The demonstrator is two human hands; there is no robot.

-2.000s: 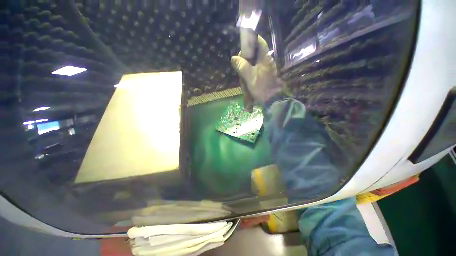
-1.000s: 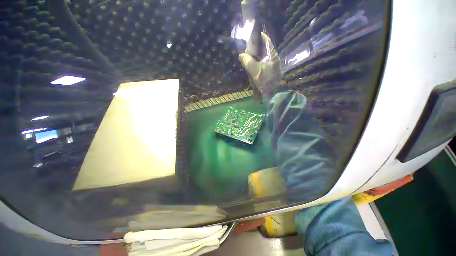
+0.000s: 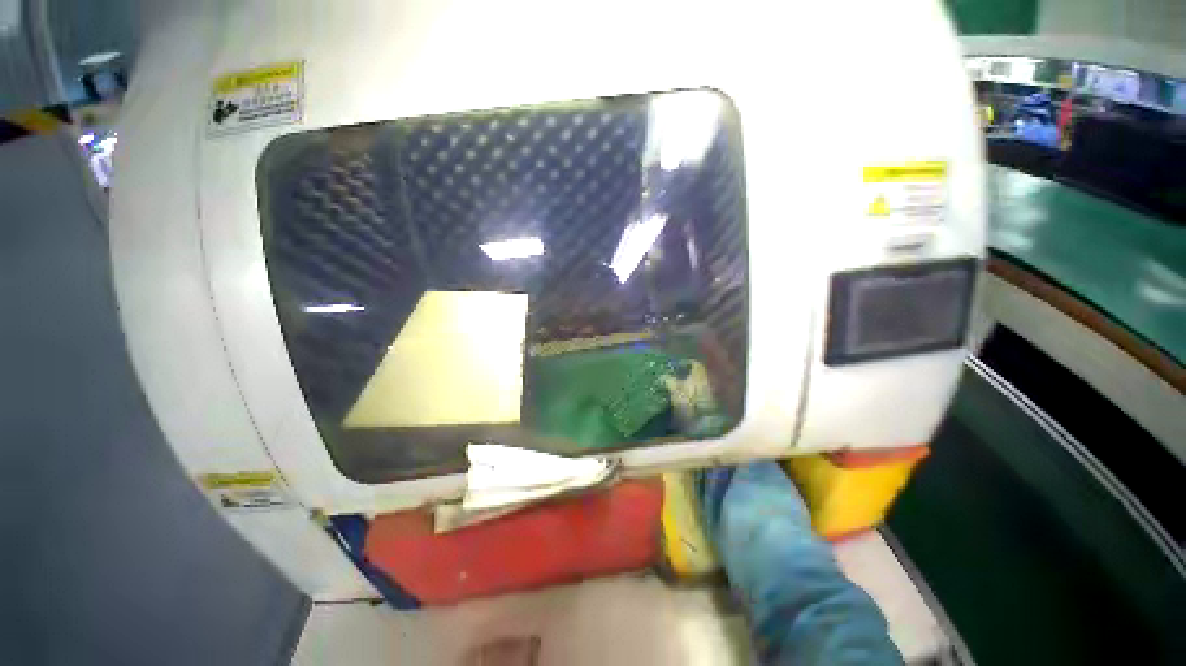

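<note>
The green circuit board (image 3: 637, 396) shows small through the cabinet window, over the green mat (image 3: 568, 390), and looks tilted. My right hand (image 3: 695, 393), in an off-white glove, is at the board's right edge and appears to grip it; the fingertips are blurred. My right sleeve (image 3: 787, 559) is blue and passes through the opening beside the yellow cuff (image 3: 687, 520). My left hand is out of the picture. The air nozzle cannot be made out.
A cream panel (image 3: 455, 362) stands inside, left of the mat. White folded cloths (image 3: 533, 478) lie over the red padded strip (image 3: 520, 540). A dark control screen (image 3: 900, 312) is at the right, with a dark green conveyor (image 3: 1041, 520) beyond.
The view has pulled back and shows the whole cabinet front. My right hand has left the nozzle and come down to the board, which has shifted from its flat position.
</note>
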